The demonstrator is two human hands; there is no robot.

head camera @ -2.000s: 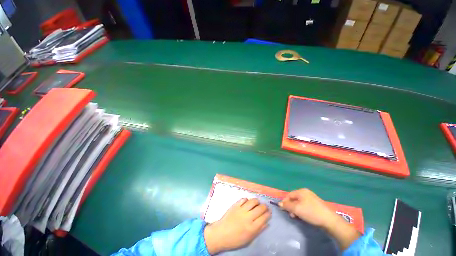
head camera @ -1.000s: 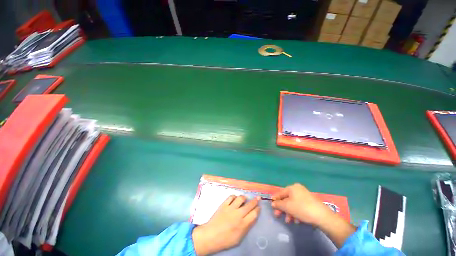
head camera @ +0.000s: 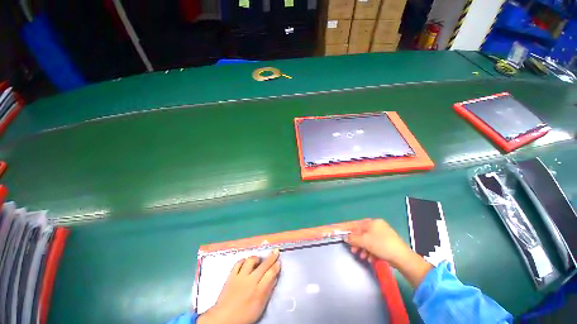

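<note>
A flat grey panel (head camera: 316, 285) lies on an orange-red foam tray (head camera: 393, 297) in front of me, its left part glaring white. A thin black adhesive strip (head camera: 304, 245) runs along the panel's top edge. My left hand (head camera: 247, 288) rests on the panel with its fingertips at the strip's left end. My right hand (head camera: 378, 243) pinches the strip's right end near the top right corner; the fingertips partly hide it. The strip sheet on white liner (head camera: 428, 231) lies right of the panel.
Two panels in orange trays (head camera: 354, 140) (head camera: 503, 117) sit on the green conveyor. Bagged strip sheets (head camera: 515, 221) and a long dark stack (head camera: 549, 196) lie far right. Stacked trays with interleaf sheets (head camera: 25, 266) stand left. A tape roll (head camera: 266, 74) lies across the bench.
The view has turned right, showing the bagged sheets and dark stack. My right hand has moved away from my left along the top edge to the right corner; more of the strip shows between them.
</note>
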